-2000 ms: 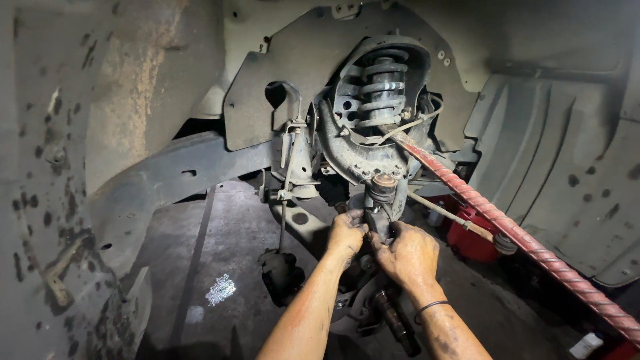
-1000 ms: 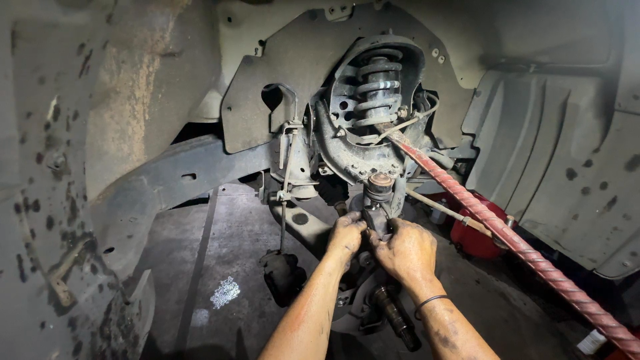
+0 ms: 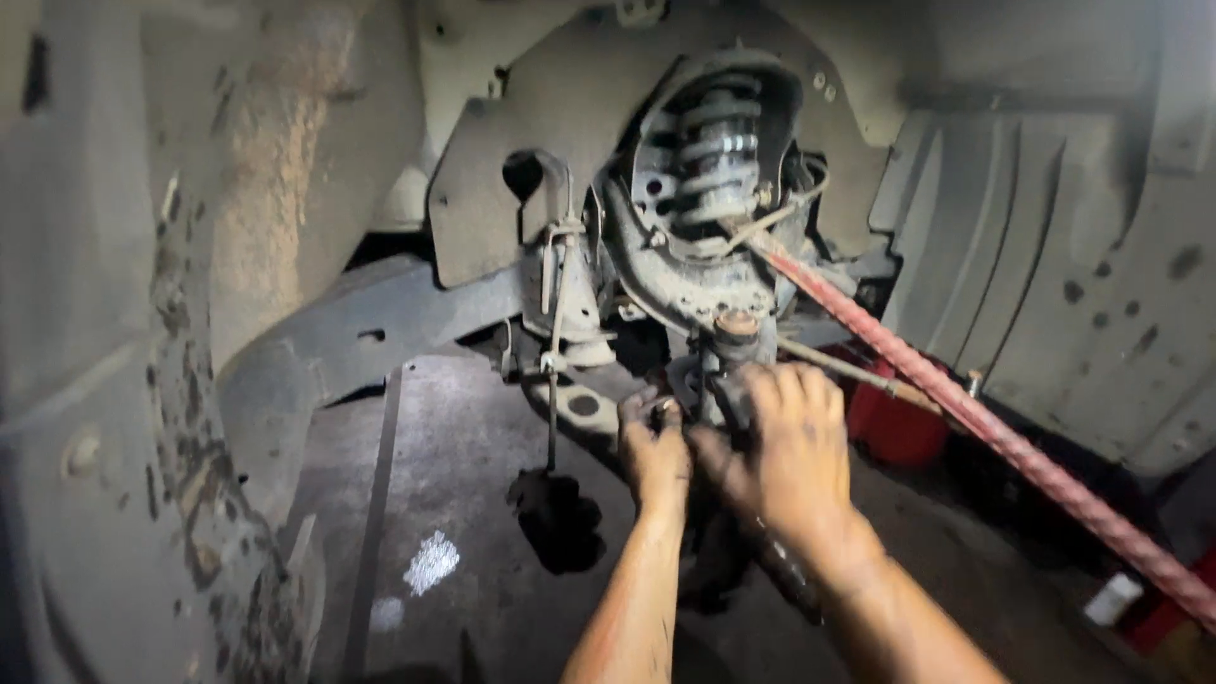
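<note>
My left hand (image 3: 655,451) is at the left side of the steering knuckle, its fingertips curled around a small part with a light metallic end. I cannot tell that part's exact kind. My right hand (image 3: 793,451) is blurred and lies against the dark knuckle, just below the upper ball joint (image 3: 737,328); its thumb points left and the fingers are up. Above the hands are the upper control arm (image 3: 646,261) and the coil spring (image 3: 719,157) in its housing. A red ribbed bar (image 3: 912,375) runs from below the spring to the lower right. The fingers hide much of the knuckle.
A bent metal line (image 3: 556,332) hangs left of my hands, with a dark part (image 3: 558,522) below it. The frame rail (image 3: 408,318) crosses at left. A red object (image 3: 893,418) lies behind the bar. The fender liner (image 3: 1035,275) borders the right side.
My right hand has moved up on the knuckle and its fingers have spread upward. My left hand has shifted a little away from it. The red bar remains under the spring.
</note>
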